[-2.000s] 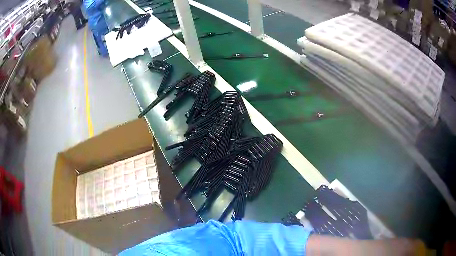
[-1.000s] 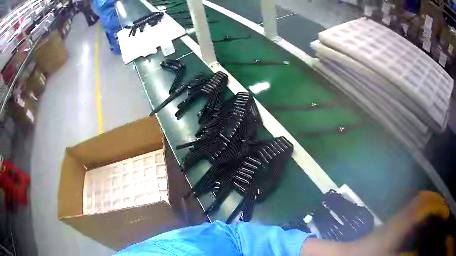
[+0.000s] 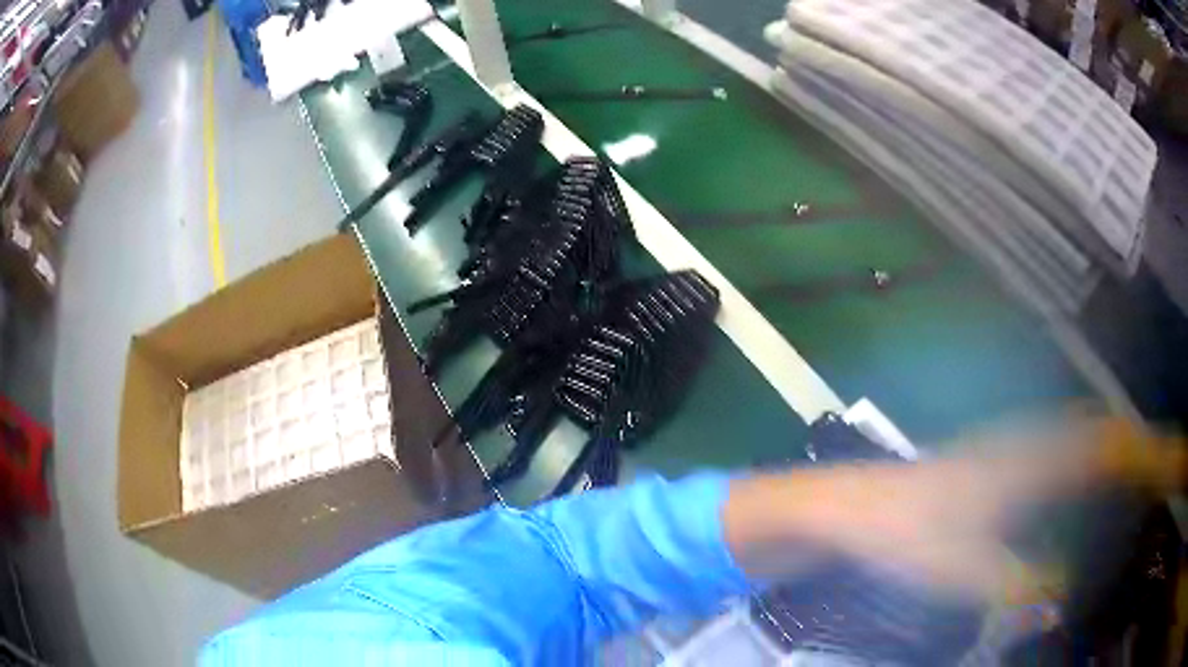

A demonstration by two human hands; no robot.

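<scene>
My left hand [image 3: 1042, 502] reaches across from the lower left in a blue sleeve, strongly blurred, with yellow finger cots at the right edge. Dark straps lie around and below it; whether it holds any cannot be told. Fanned black straps [image 3: 834, 625] lie under the forearm at the bottom, partly hidden, on a white tray [image 3: 723, 645]. Large overlapping piles of black straps [image 3: 638, 345] with shiny pieces lie on the green side bench. I cannot make out my right hand.
An open carton [image 3: 261, 534] with a white grid tray [image 3: 287, 417] stands left of the bench. Stacked white trays [image 3: 990, 117] are beyond the green belt [image 3: 730, 170], which carries single straps. A pale rail and post [image 3: 482, 46] border the belt. A blue-clad person [image 3: 245, 33] is far left.
The blue sleeve and left forearm have moved up and further into view, now covering more of the fanned straps. The view has shifted, so bench and carton appear higher.
</scene>
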